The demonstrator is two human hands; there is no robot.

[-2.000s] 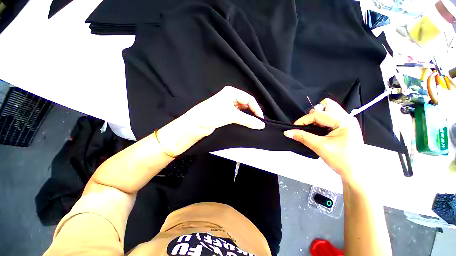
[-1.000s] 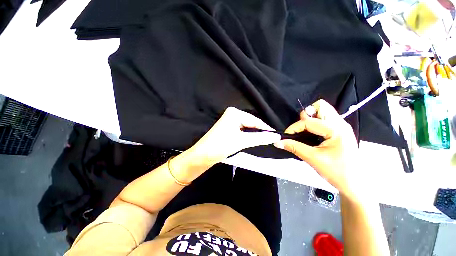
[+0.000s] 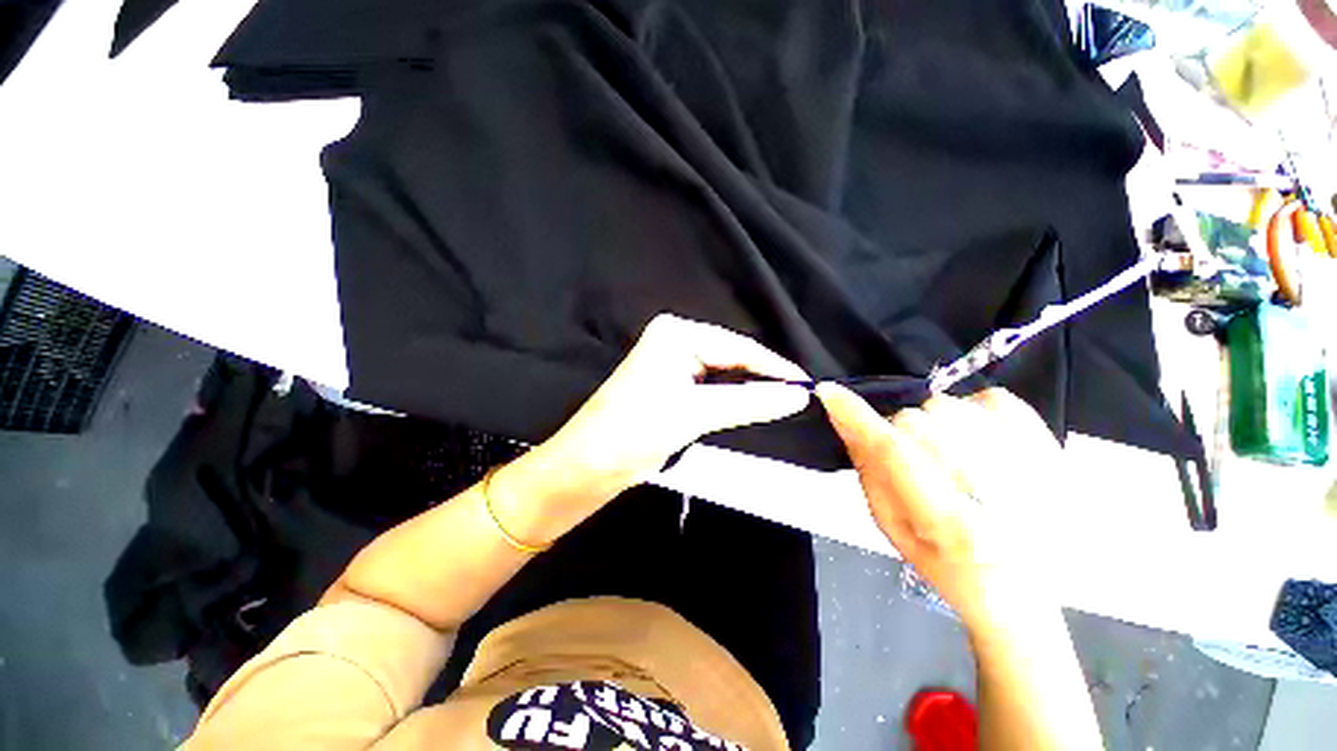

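Note:
A large black fabric [image 3: 587, 220] lies over the white table. Its narrow folded edge [image 3: 880, 386] runs between my hands near the table's front edge. My left hand [image 3: 682, 396] pinches the folded edge between thumb and fingers. My right hand [image 3: 938, 477] has its thumb and fingertips at the fold, touching or almost touching my left fingertips. A small metallic clip [image 3: 946, 376] grips the fold just above my right fingers. A whitish tether [image 3: 1092, 298] runs from it to the table's right side. No needle or thread can be made out.
Stacked black panels [image 3: 301, 59] lie at the far left of the white table [image 3: 161, 191]. At the right are a green box [image 3: 1276, 385], orange scissors handles [image 3: 1286, 242], a slim black tool [image 3: 1196, 477] and a yellow pad [image 3: 1258, 69]. A black crate [image 3: 62, 349] and a red object [image 3: 941, 719] are on the floor.
My right hand has turned and moved down, with its fingers now low at the fold. The clip now shows above it. The needle seen at my right fingers earlier no longer shows. My left hand keeps its pinch.

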